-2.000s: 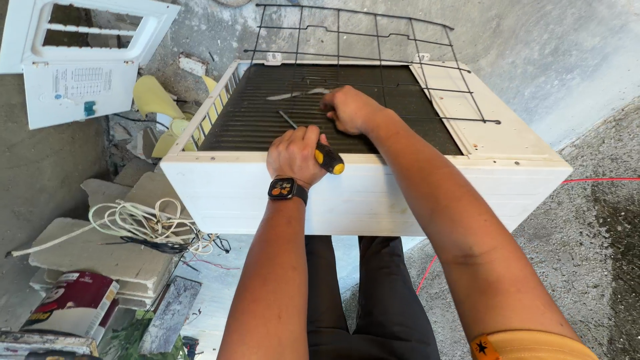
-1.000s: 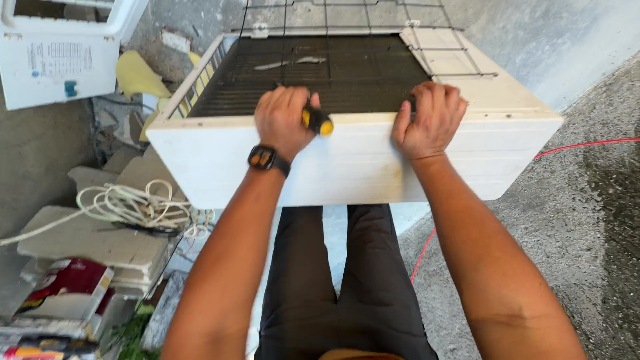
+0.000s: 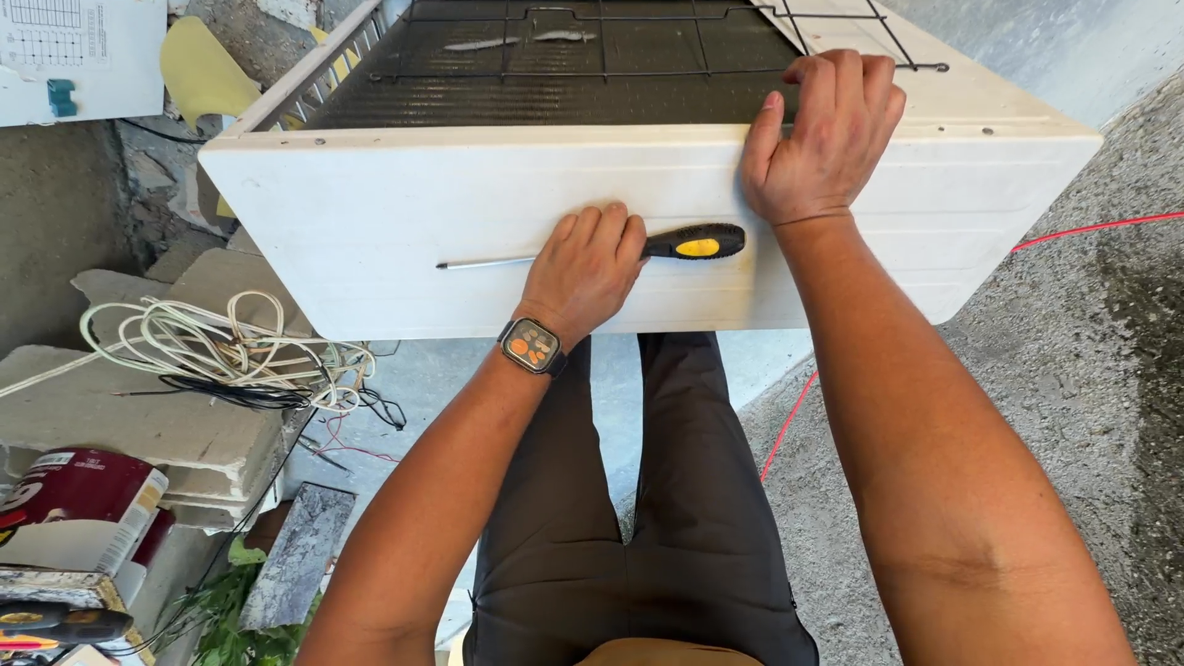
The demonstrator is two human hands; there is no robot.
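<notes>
A white metal casing (image 3: 416, 185), which looks like an air-conditioner outdoor unit, stands in front of me with its dark finned coil (image 3: 425, 97) showing. Over the coil lies a black wire grille (image 3: 604, 74). My left hand (image 3: 587, 264) is closed around a screwdriver (image 3: 698, 242) with a black and yellow handle, against the casing's near white face; its shaft points left. At the right, my right hand (image 3: 823, 139) grips the casing's top near edge, its fingers by the grille's corner. Its fingertips are partly hidden.
Coiled white cable (image 3: 231, 347) lies on stacked slabs (image 3: 139, 407) at the left, with a maroon and white container (image 3: 79, 509) below. A white panel (image 3: 83, 55) is at the upper left. A thin red line (image 3: 1091, 227) crosses the rough ground at the right.
My right hand has moved from over the coil to the casing's edge at the right. My left hand, with the screwdriver, has come down from the edge onto the near face.
</notes>
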